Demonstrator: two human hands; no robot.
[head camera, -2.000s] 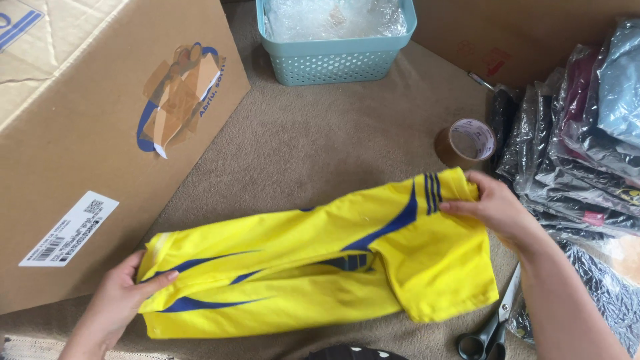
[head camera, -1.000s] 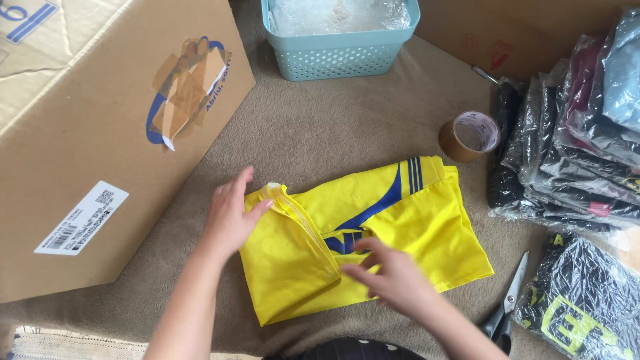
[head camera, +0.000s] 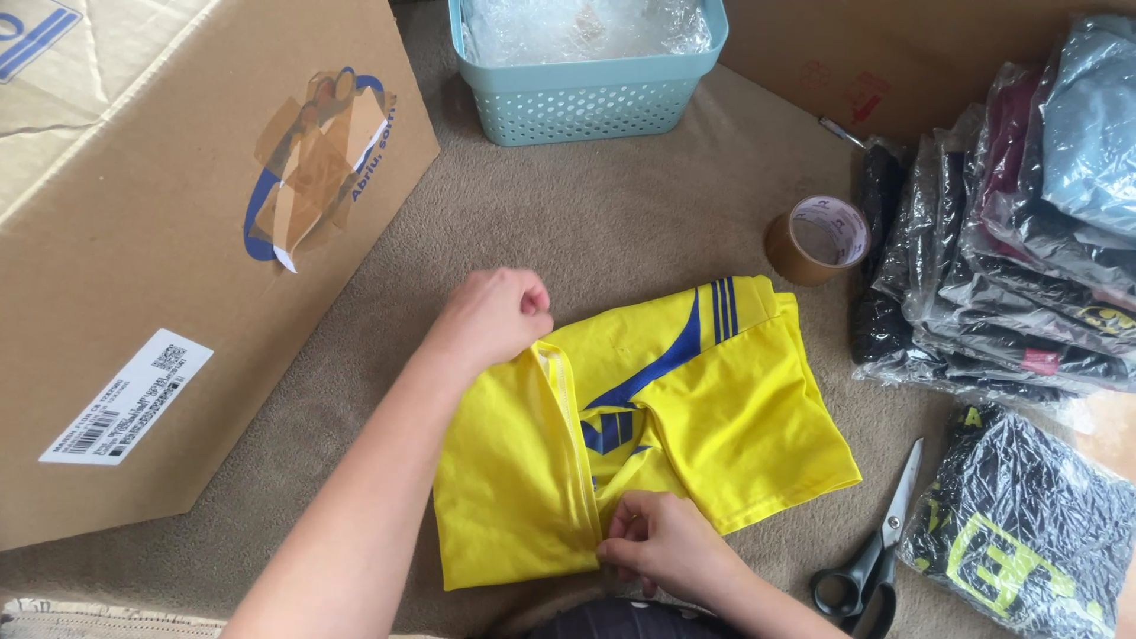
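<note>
A yellow jersey (head camera: 745, 417) with blue stripes and a blue print lies partly folded on a brown fabric surface, its hemmed lower end turned over toward the middle. At the upper end of that hem is my left hand (head camera: 497, 315), fingers curled; whether it grips the cloth is hidden. My right hand (head camera: 652, 541) pinches the lower end of the same hem, near the bottom edge of the jersey. Black-handled scissors (head camera: 874, 550) lie to the right of the jersey, and a roll of brown packing tape (head camera: 799, 253) rests above its right side.
A large cardboard box (head camera: 204, 240) stands at left. A teal plastic basket (head camera: 581, 98) holding clear plastic wrap is at the top. Clothes in clear bags (head camera: 1003, 257) are stacked at right, with one bagged dark garment (head camera: 1021, 532) below. Another cardboard box (head camera: 852, 53) stands behind.
Two seconds ago the jersey lay stretched lengthwise; its left part is now folded over to the right. Since one second ago, my left hand has moved up along the hem and my right hand down.
</note>
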